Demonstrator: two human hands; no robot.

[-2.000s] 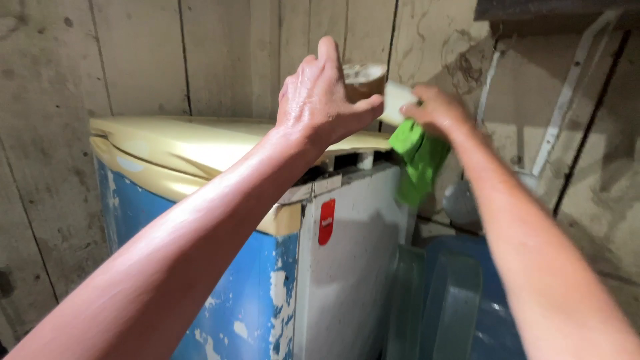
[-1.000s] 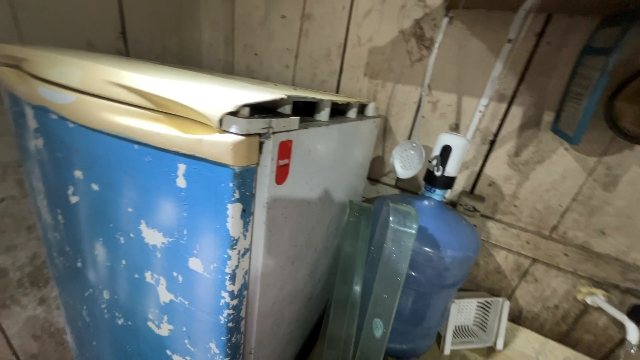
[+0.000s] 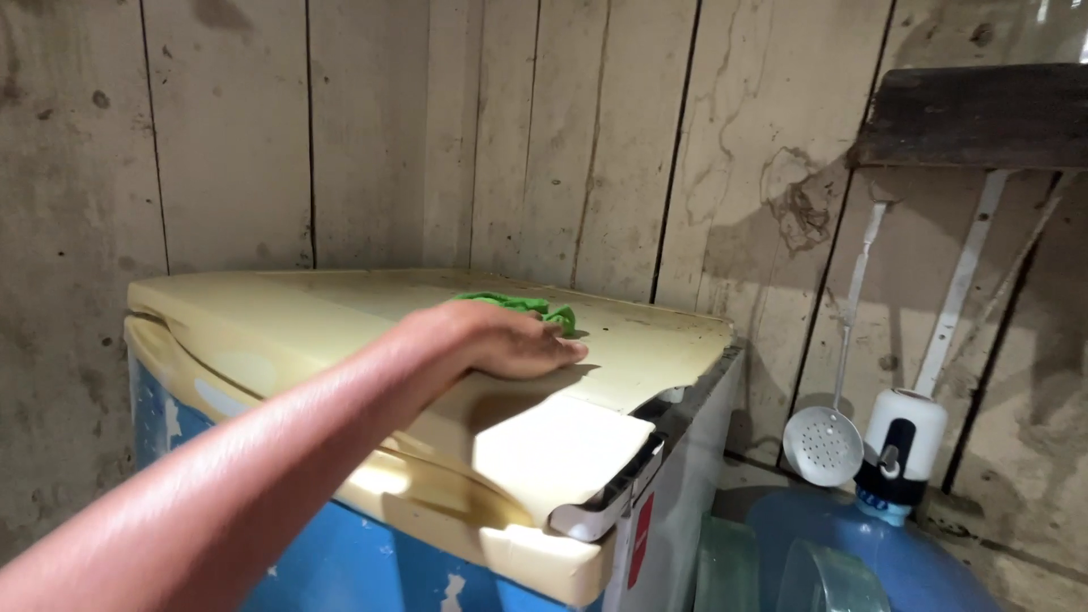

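My left hand (image 3: 523, 344) reaches in from the lower left and rests palm down on the yellowed top (image 3: 340, 302) of a refrigerator. Bunched under and just behind its fingers is a green cloth (image 3: 510, 301), partly hidden by the hand. The refrigerator's blue door (image 3: 323, 557) has chipped paint, and its cream upper trim (image 3: 544, 557) catches bright light. At the near right corner the top is broken, with a gap over the grey side panel. My right hand is out of view.
Plank walls (image 3: 561, 136) stand close behind the refrigerator. To its right are a blue water jug (image 3: 858, 552) with a white and black pump (image 3: 903, 442), a hanging skimmer (image 3: 823, 446) and clear greenish containers (image 3: 829, 578). A dark wooden board (image 3: 977, 117) juts out at upper right.
Two seconds ago both hands were above the refrigerator, the right with the green cloth and a pale object. Now the left hand is on the cloth on the top, and the right has left view.
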